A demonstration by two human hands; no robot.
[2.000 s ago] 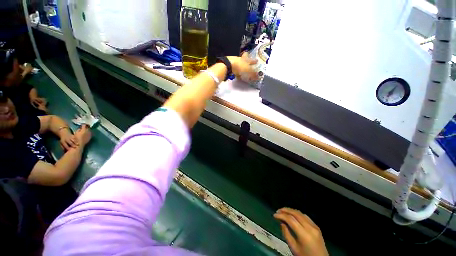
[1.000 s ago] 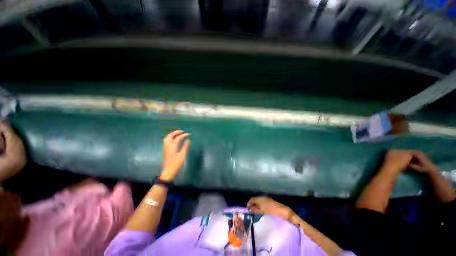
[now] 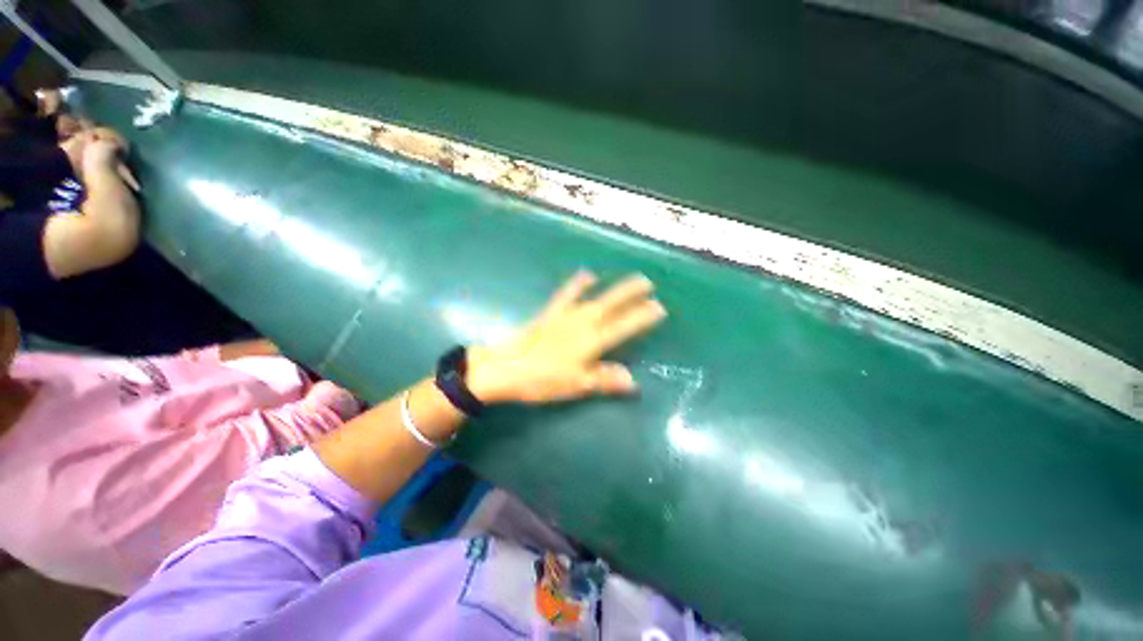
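Observation:
The green glossy workbench top [image 3: 777, 376] curves across the view. My left hand [image 3: 564, 344] is over the middle of it, palm down, fingers spread, holding nothing; whether it touches the surface is hard to tell. A black smartwatch [image 3: 459, 382] and a pale bracelet [image 3: 416, 421] are on my left wrist. My right hand is not in view.
The whitish strip [image 3: 702, 232] with worn brown patches runs beyond the bench, with the dark green conveyor belt [image 3: 602, 132] behind it. A person in pink [image 3: 151, 438] sits close at left, another in dark clothes farther left. A crumpled pale item [image 3: 158, 109] lies by a post.
My left hand was at the upper shelf near the bottle, then raised over the bench; now it is spread over the bench top. My right hand has left the view. The view has turned left since one second ago.

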